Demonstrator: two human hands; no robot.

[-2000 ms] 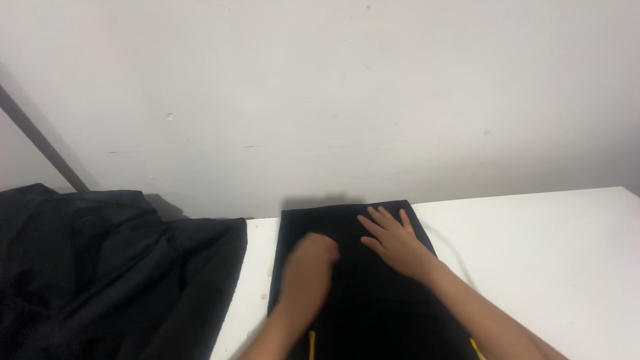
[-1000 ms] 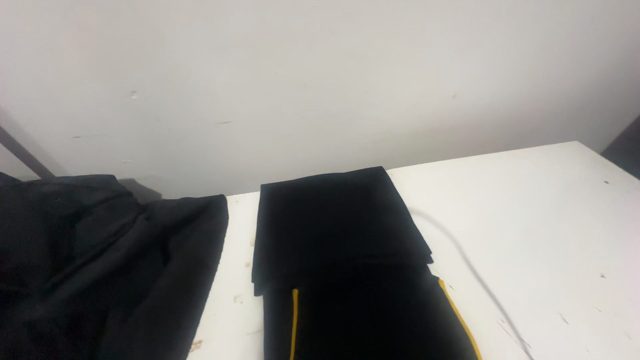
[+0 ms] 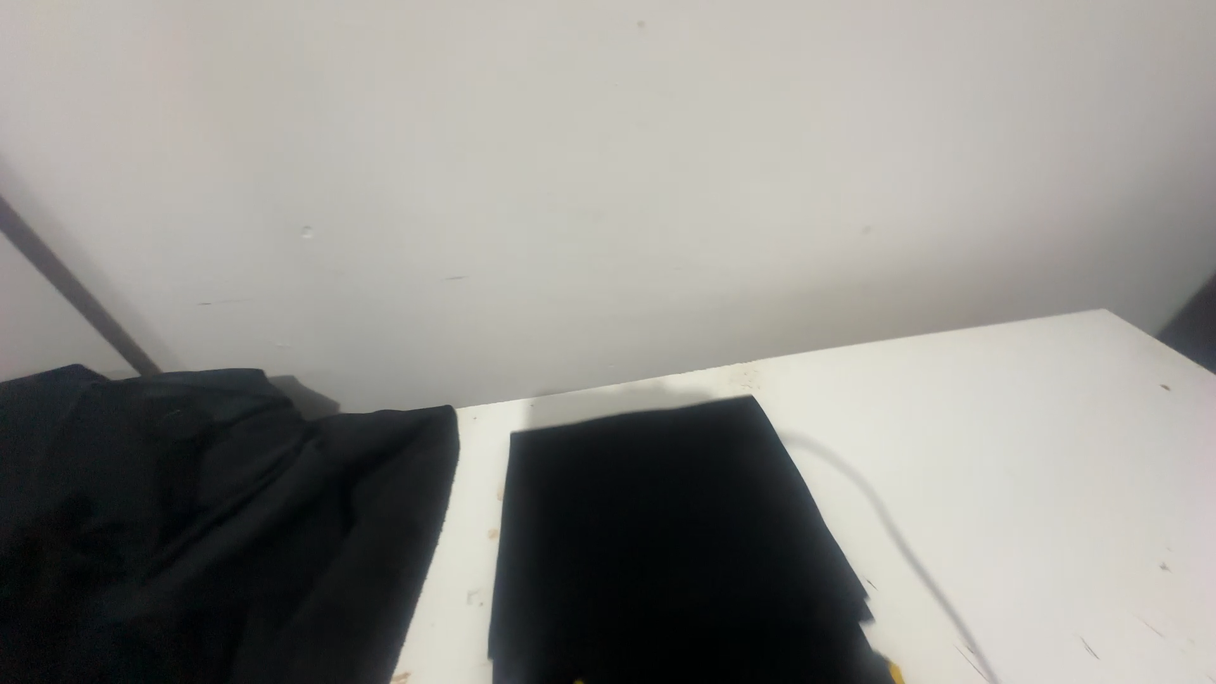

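Observation:
Neither of my hands shows in the head view. A piece of black fabric [image 3: 665, 532] lies flat on the white table [image 3: 1026, 456], its upper part a smooth panel with straight edges. Bits of yellow trim [image 3: 896, 673] show at its lower right, by the bottom of the view. The fabric's lower part runs out of the frame. To its left a heap of loose, wrinkled black cloth [image 3: 218, 513] covers the table's left side, apart from the flat piece.
A pale wall [image 3: 608, 190] rises behind the table's back edge. A thin grey cord or line [image 3: 898, 532] curves over the table right of the flat fabric. A dark strip [image 3: 76, 285] slants down the wall at the left.
Two seconds ago both hands were on the flat black fabric; they have left the view. The fabric's top edge now lies a little away from the table's back edge.

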